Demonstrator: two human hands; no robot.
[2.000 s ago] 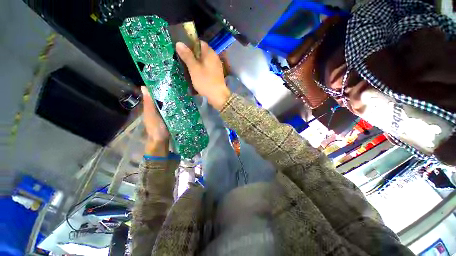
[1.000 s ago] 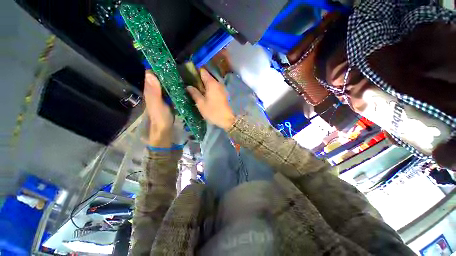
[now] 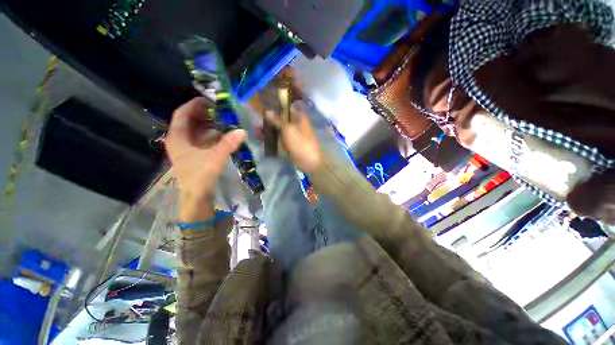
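Observation:
A long circuit board [image 3: 222,101] is held up in front of me, slanting from upper left to lower right. Its component side with dark, blue and yellow parts shows at a narrow angle. My left hand [image 3: 201,145], with a blue band on the wrist, grips the board near its middle, thumb over the near face. My right hand [image 3: 300,135] is blurred and apart from the board, to its right. It holds a small brush-like tool [image 3: 284,104] with a tan part and a dark part.
A large black tray [image 3: 74,40] at the upper left holds another board [image 3: 123,19]. A grey divider sheet [image 3: 313,23] and blue supports [image 3: 377,30] lie at the top. A black box [image 3: 98,151] stands at left. A person in a checkered garment [image 3: 465,60] is close at right.
The board has turned from its green solder side to its component side. My left hand has moved up around its middle. My right hand has drawn away from the board with the tool.

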